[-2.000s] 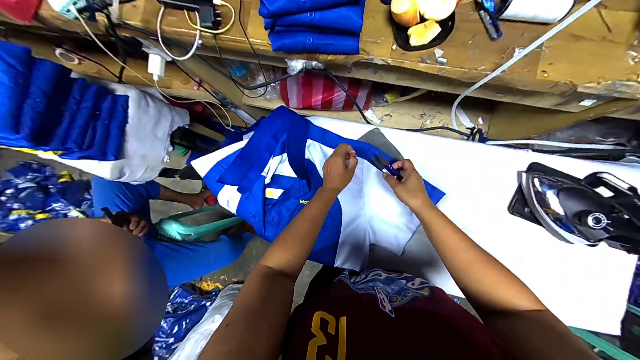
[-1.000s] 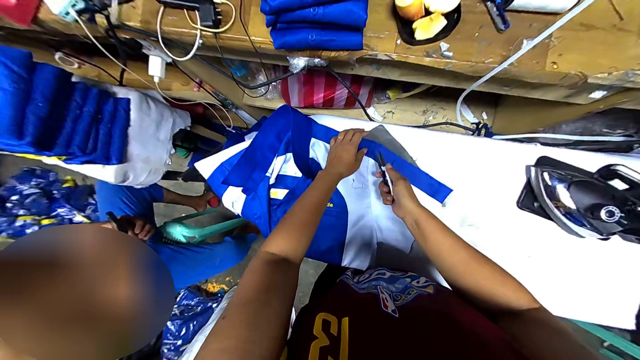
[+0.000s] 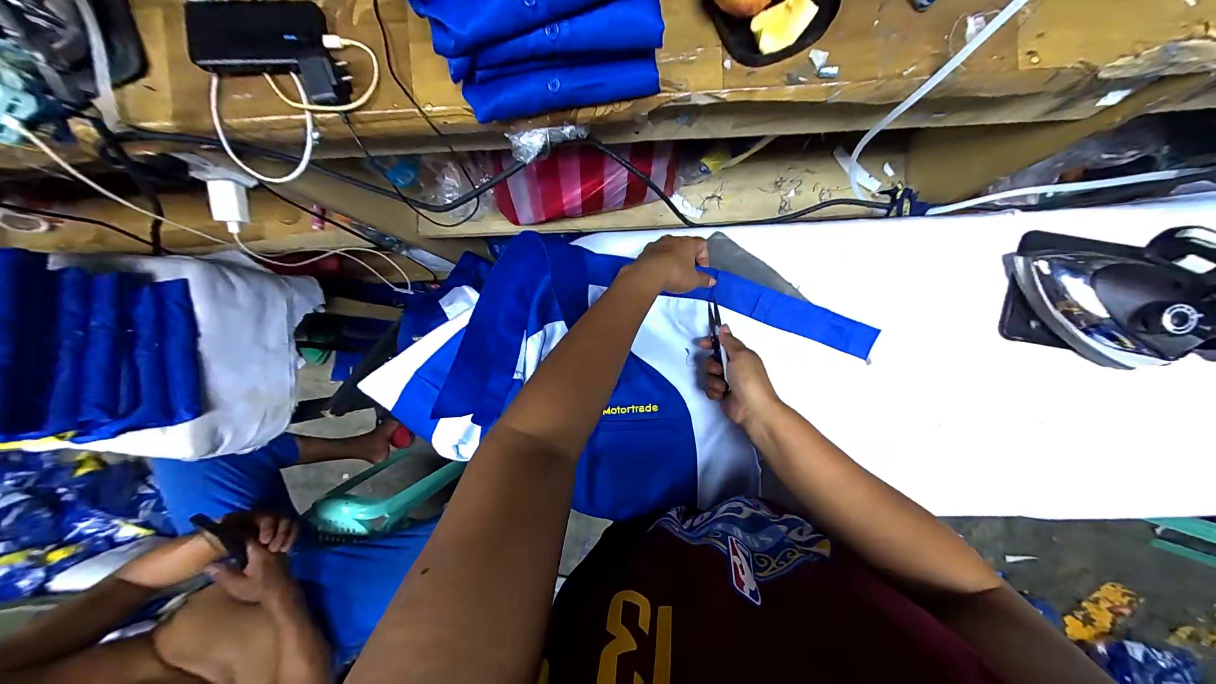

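A blue and white garment [image 3: 655, 389] with yellow embroidered lettering lies on the white-covered table [image 3: 950, 427], at the edge near my body. My left hand [image 3: 674, 264] pinches the blue fabric band [image 3: 798, 315] of the garment near its middle; the band's free end points right over the white cover. In my right hand [image 3: 741, 375] is a pair of dark-handled scissors [image 3: 716, 332], the blades pointing up at the band's lower edge, just below my left fingers. Whether the blades touch the fabric is not clear.
A clothes iron [image 3: 1092, 304] stands on the right of the table. Folded blue garments [image 3: 560, 76] lie on the wooden shelf [image 3: 807, 95] behind, with cables across it. More blue garments [image 3: 104, 351] are stacked at left. Another person [image 3: 247, 570] sits at lower left, near a green chair [image 3: 380, 503].
Two seconds ago my hands were apart, with the scissors near the band. My left hand has since moved onto the band, and the scissors now point upward at its lower edge.
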